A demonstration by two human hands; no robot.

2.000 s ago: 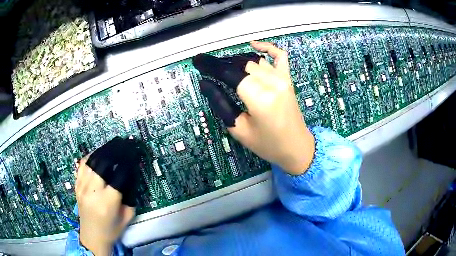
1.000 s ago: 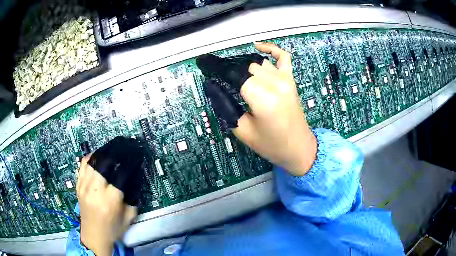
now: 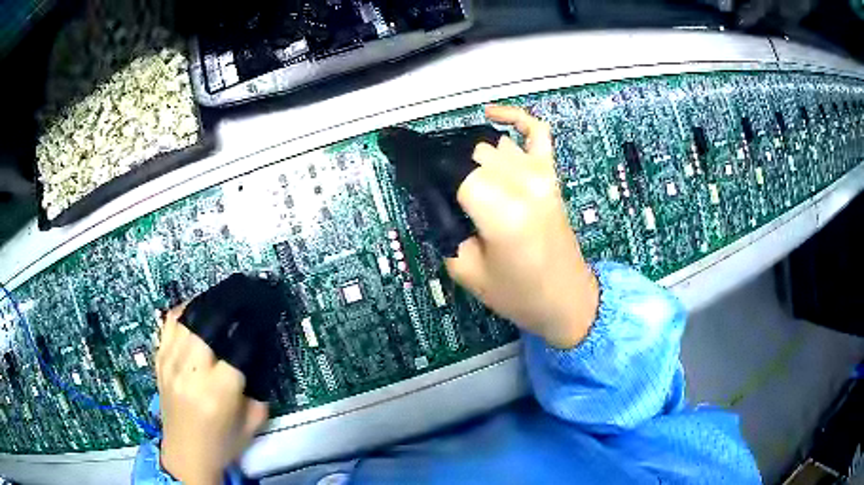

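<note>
A long row of green circuit boards [image 3: 351, 322] runs across the view, dense with small parts. My left hand [image 3: 213, 365] is over the boards at the lower left, its fingers bent down in black finger covers. My right hand [image 3: 493, 199] is over the upper edge of the boards near the middle, black covers on thumb and some fingers, one bare finger stretched out. The covered fingertips are close together on both hands. Whether either hand holds a small part cannot be told, as black covers and dark parts blend.
Pale rails [image 3: 606, 55] border the boards. Beyond them at the upper left stand a dark bin of small cream parts [image 3: 118, 133] and a grey-rimmed tray [image 3: 284, 85] with black parts. A blue cord [image 3: 71, 390] runs to my left wrist.
The whole view has shifted slightly, so boards and bins sit lower. The thumb and fingers of my right hand have drawn closer together. My left hand stays over nearly the same place.
</note>
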